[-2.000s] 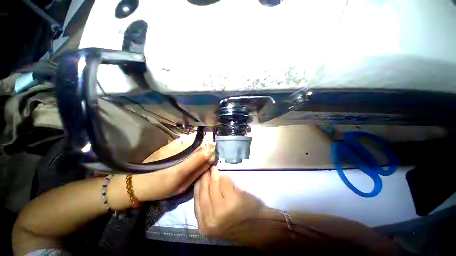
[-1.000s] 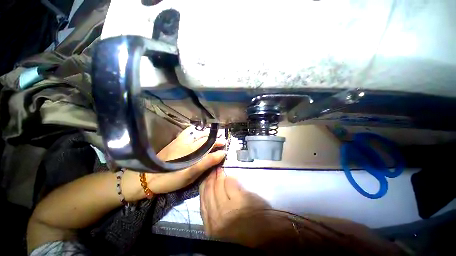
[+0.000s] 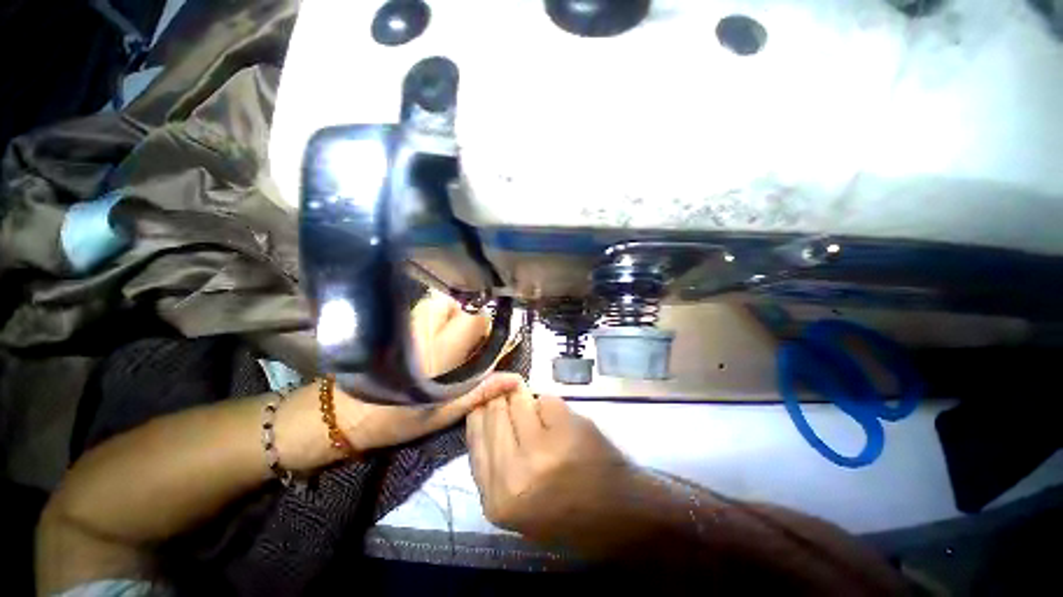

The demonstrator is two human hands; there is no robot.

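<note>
The white sewing machine head [image 3: 653,128] fills the top. My left hand [image 3: 449,350] reaches under the shiny metal loop [image 3: 350,257], fingers near the needle area, partly hidden by the loop. My right hand [image 3: 542,461] is closed in a pinch just right of it, fingertips touching my left hand's side. The fabric edge between the fingertips is mostly hidden. Dark woven shell fabric [image 3: 309,519] lies under my left wrist. Shiny taupe lining [image 3: 175,274] is crumpled at the left, with a pale blue label [image 3: 93,231] on it. The presser foot and needle cannot be made out.
Blue-handled scissors [image 3: 845,391] lie right of the grey tension dial [image 3: 633,352]. A flat black rectangle [image 3: 1008,455] lies farther right. The white table's ribbed grey front edge [image 3: 466,546] runs below my right hand.
The view has shifted, so the machine head's left end and loop sit farther right and more lining shows. Both hands stay close together; my left fingers are more hidden behind the loop.
</note>
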